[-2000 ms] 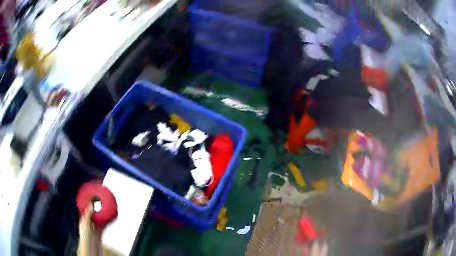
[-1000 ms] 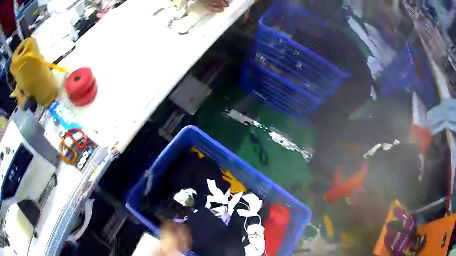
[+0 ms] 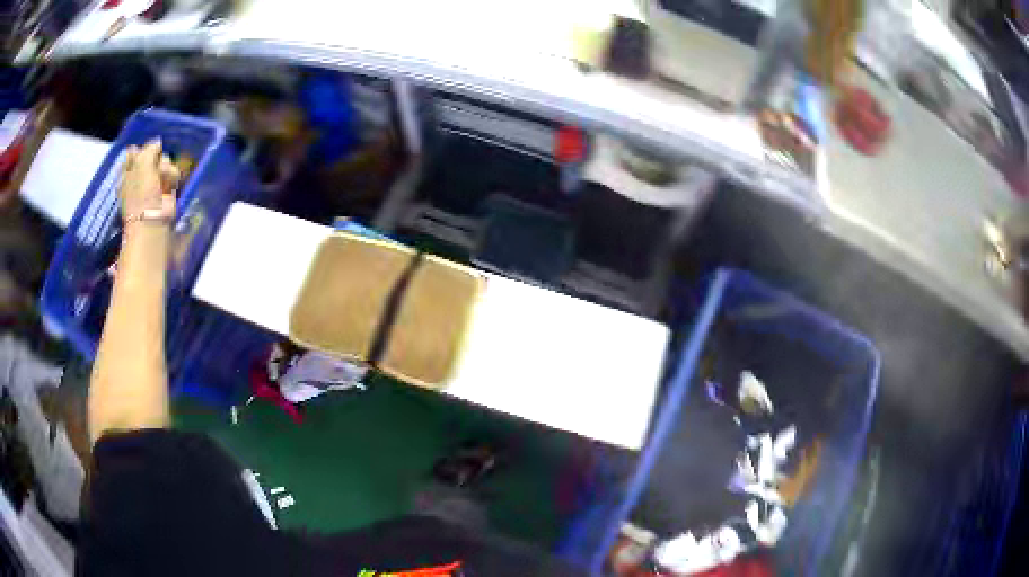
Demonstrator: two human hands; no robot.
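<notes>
My left arm reaches up from the lower left, and my left hand (image 3: 147, 186) is over the upper part of a blue slotted basket (image 3: 203, 152) at the far left. The fingers look bent, but blur hides whether they hold anything. The basket's contents are mostly unclear. My right hand is not in view. Blurred red rolls (image 3: 861, 118) stand on the white table at the upper right, beside a yellow cone (image 3: 833, 40).
A white bench (image 3: 553, 361) with a tan strapped cushion (image 3: 339, 299) stands in the middle. A blue basket (image 3: 869, 372) at the right holds black, white and red material. The white table edge (image 3: 474, 73) crosses above. Scraps (image 3: 316, 374) lie on the green floor.
The view has swung left, so the bench and left basket now show and the cloth basket sits at the right. My left hand has moved from beside that basket to the far-left one.
</notes>
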